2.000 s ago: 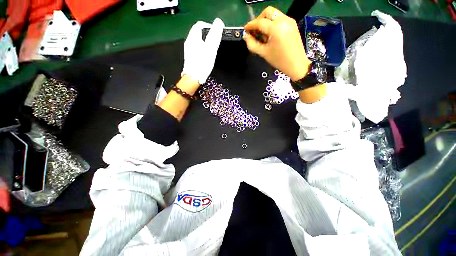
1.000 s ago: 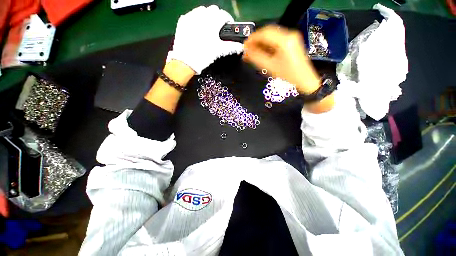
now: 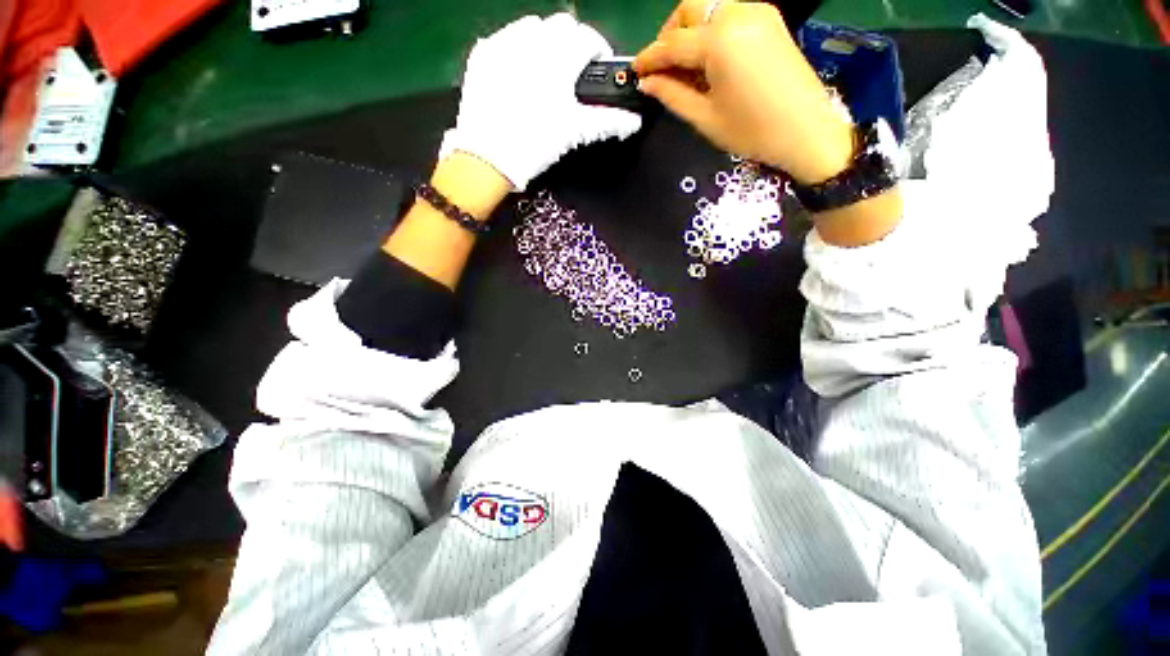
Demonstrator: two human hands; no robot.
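Note:
My left hand (image 3: 533,96), in a white glove, holds a box-shaped unit (image 3: 598,81) at the top centre, its dark end with a round terminal facing me. My bare right hand (image 3: 744,83) is at the unit's right end, thumb and fingertips pinched together at a terminal; any small part between them is too small to tell. A long pile of flat washers (image 3: 584,269) lies on the black mat below the unit. A brighter pile of small rings (image 3: 735,221) lies to its right, below my right hand.
A blue parts bin (image 3: 862,71) is partly behind my right hand, beside a white plastic bag (image 3: 982,167). At left are a black plate (image 3: 323,221), a hardware box (image 3: 125,263) and a clear bag of hardware (image 3: 157,436). A white-faced unit (image 3: 73,113) is on the green belt.
My left hand first tilted and shifted with the unit, then stayed near the same place. My right hand, blurred and below the terminals a second ago, is now up against the unit's right end.

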